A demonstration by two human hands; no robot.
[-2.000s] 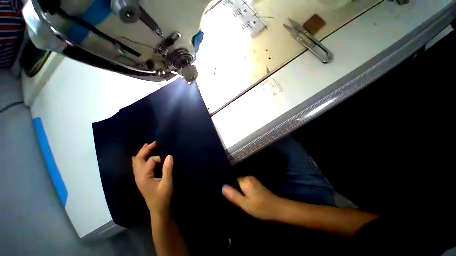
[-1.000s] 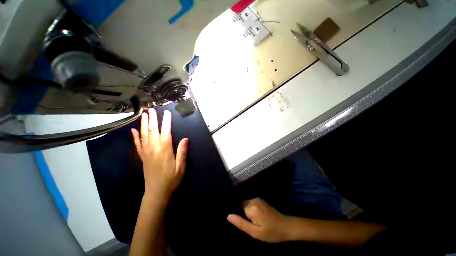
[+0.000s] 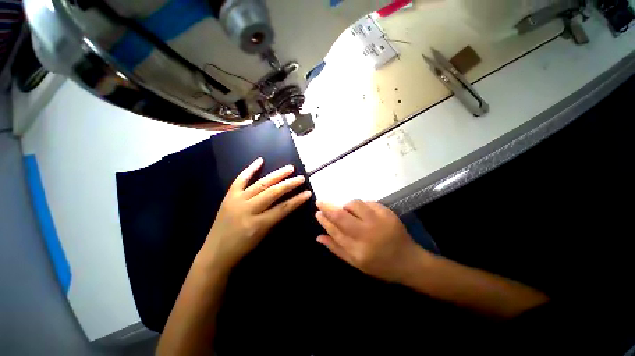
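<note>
A dark fabric panel lies on the white table below the sewing machine head and hangs over the front edge. Its top right corner is at the lit presser foot area. My left hand lies flat on the panel with fingers spread towards its right edge. My right hand is at the panel's right edge near the table front, its fingers bent and thumb close to them. The fingertips seem to pinch the fabric edge, but the dark cloth hides the exact hold.
Thread snips lie on the machine bed beside a small brown square. A white label with printing and a red piece lie behind. A ruler strip runs along the front edge. Blue tape is at the left.
My left hand has moved back from near the needle towards the panel's right edge. My right hand has come up from the lap to that edge. The camera view has shifted.
</note>
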